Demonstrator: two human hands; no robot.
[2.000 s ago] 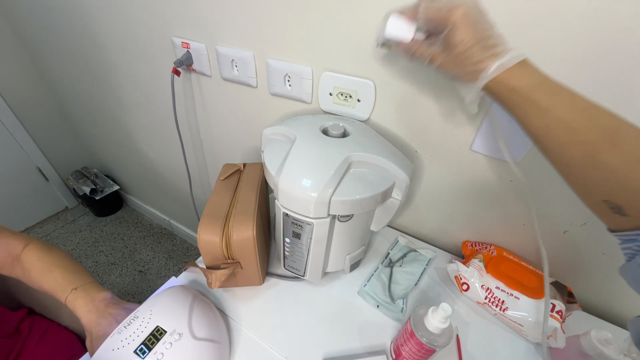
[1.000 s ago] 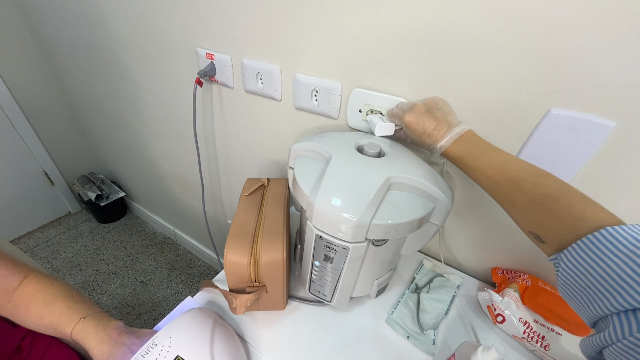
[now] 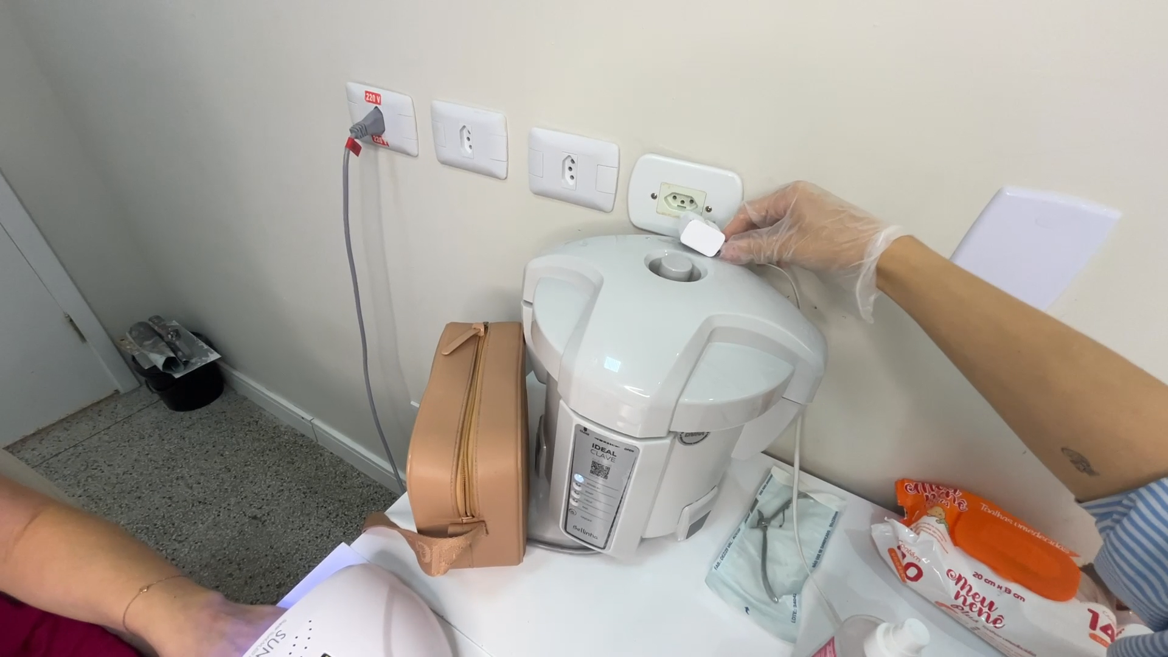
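Observation:
My right hand (image 3: 808, 228), in a clear disposable glove, grips a white plug-in power adapter (image 3: 703, 236) by its side. The adapter is just below and in front of the rightmost wall socket (image 3: 683, 199), whose holes show above it. A thin white cable (image 3: 797, 493) runs down behind the white tabletop autoclave (image 3: 675, 338) and over the table. The autoclave stands directly under the hand, its lid closed. My left hand is not in view.
A tan zip case (image 3: 470, 447) stands against the autoclave. Pouched metal nippers (image 3: 771, 552), a wipes pack (image 3: 999, 570), a pump bottle (image 3: 881, 639) and a nail lamp (image 3: 351, 616) surround it. Another person's arm (image 3: 91, 557) reaches to the lamp. A grey plug (image 3: 368, 123) sits in the leftmost socket.
My right hand has come down from high on the wall to the rightmost socket with the adapter. Since one second ago, the adapter has moved slightly below the socket holes.

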